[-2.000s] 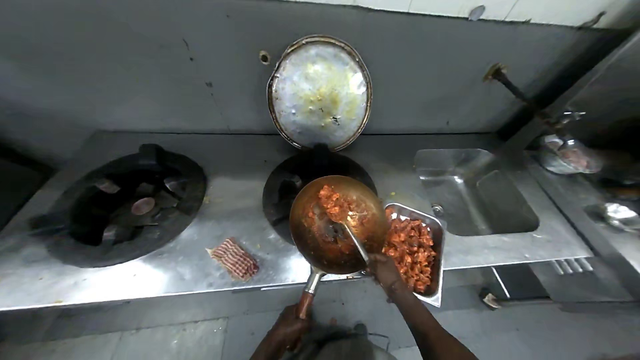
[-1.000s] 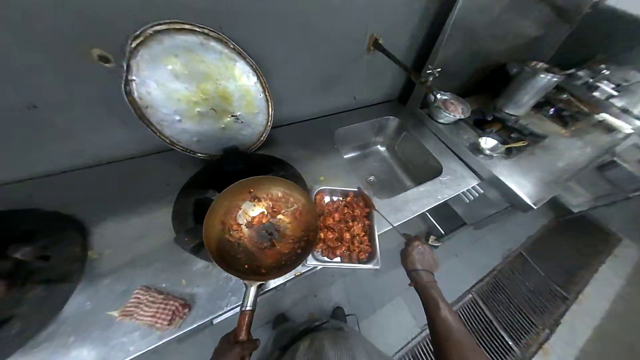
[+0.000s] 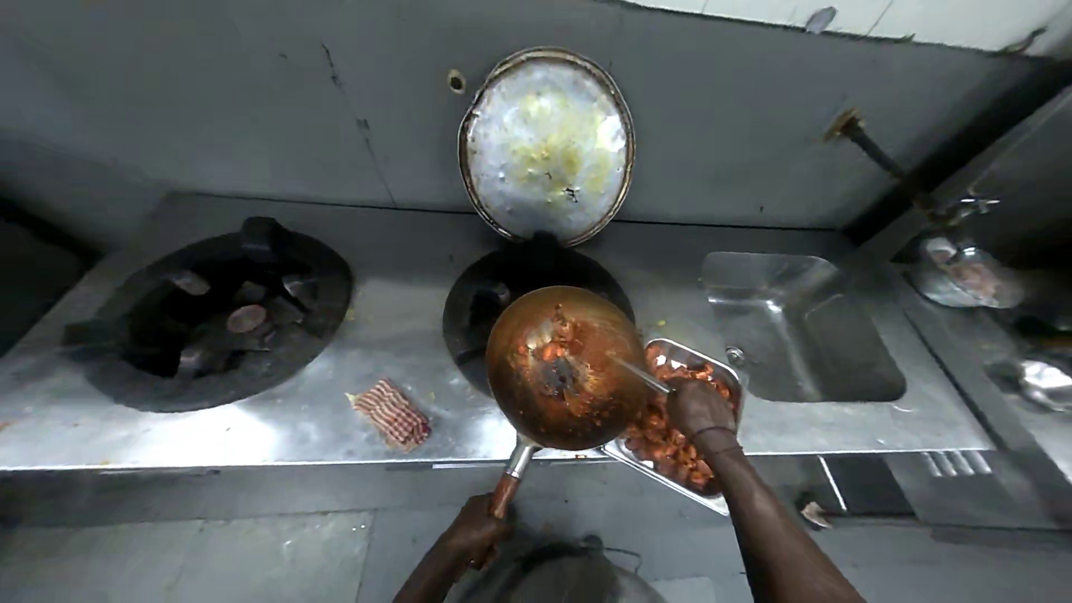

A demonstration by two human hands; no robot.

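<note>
My left hand [image 3: 481,529] grips the wooden handle of a wok [image 3: 536,335], tilted at the counter's front edge, partly over the black gas burner [image 3: 469,293]. Red-sauced food pieces [image 3: 557,343] and sauce coat its inside. My right hand [image 3: 702,408] holds a metal utensil [image 3: 643,374] whose far end reaches into the wok; its tip is hard to make out. Under my right hand and beside the wok lies a rectangular steel tray [image 3: 670,484] with red-coated food pieces [image 3: 666,440], partly hidden by the wok and my arm.
A second burner [image 3: 218,310] is at the left. A folded striped cloth [image 3: 392,415] lies on the steel counter [image 3: 335,435]. A stained round metal lid [image 3: 548,146] leans on the wall. The sink [image 3: 800,335] is at the right, with metal bowls [image 3: 963,272] beyond it.
My right hand has moved from right of the tray back over it, bringing the utensil into the wok. The tray now sits more slanted against the counter edge. The view has swung left since one second ago.
</note>
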